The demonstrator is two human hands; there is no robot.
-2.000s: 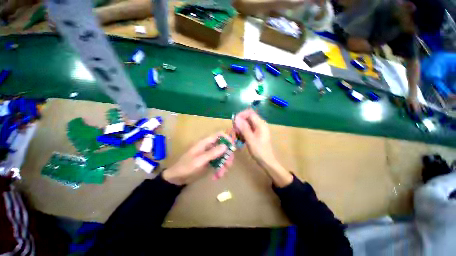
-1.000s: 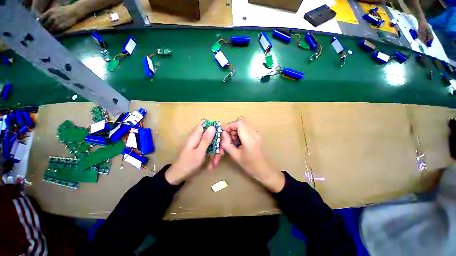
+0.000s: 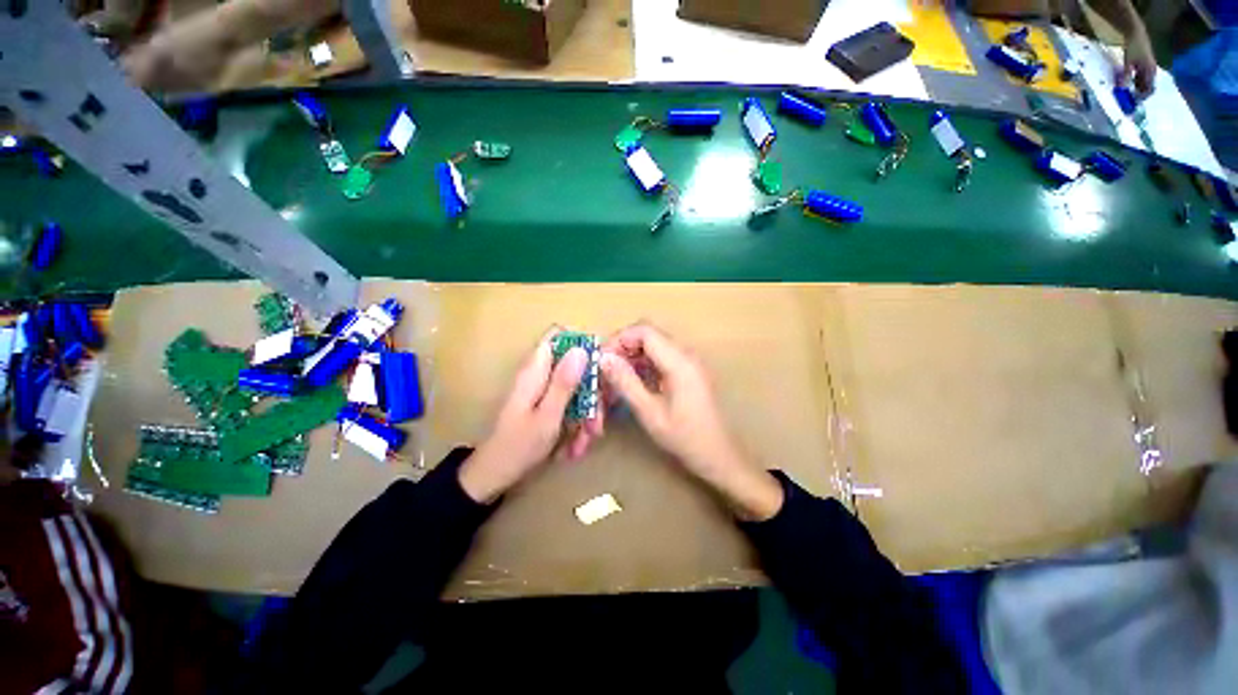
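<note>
A green circuit board strip stands upright in my left hand, thumb across its front, silvery pads along its right edge. My right hand is at that right edge with thumb and fingertips together; what lies between them is too small and hidden to tell. A small cream piece lies flat on the brown cardboard sheet below my hands. To the left lies a heap of green circuit boards beside a pile of blue and white wired cells.
A green conveyor belt crosses behind the cardboard, carrying scattered blue cells with wires. A grey perforated metal upright slants down at the left. Open cardboard boxes and other people's arms are across the belt. People's sleeves show at both lower sides.
The view has steadied and shifted since the first frame. My hands have brought the strip upright and closer in. Cells on the belt appear slightly further right than one second ago.
</note>
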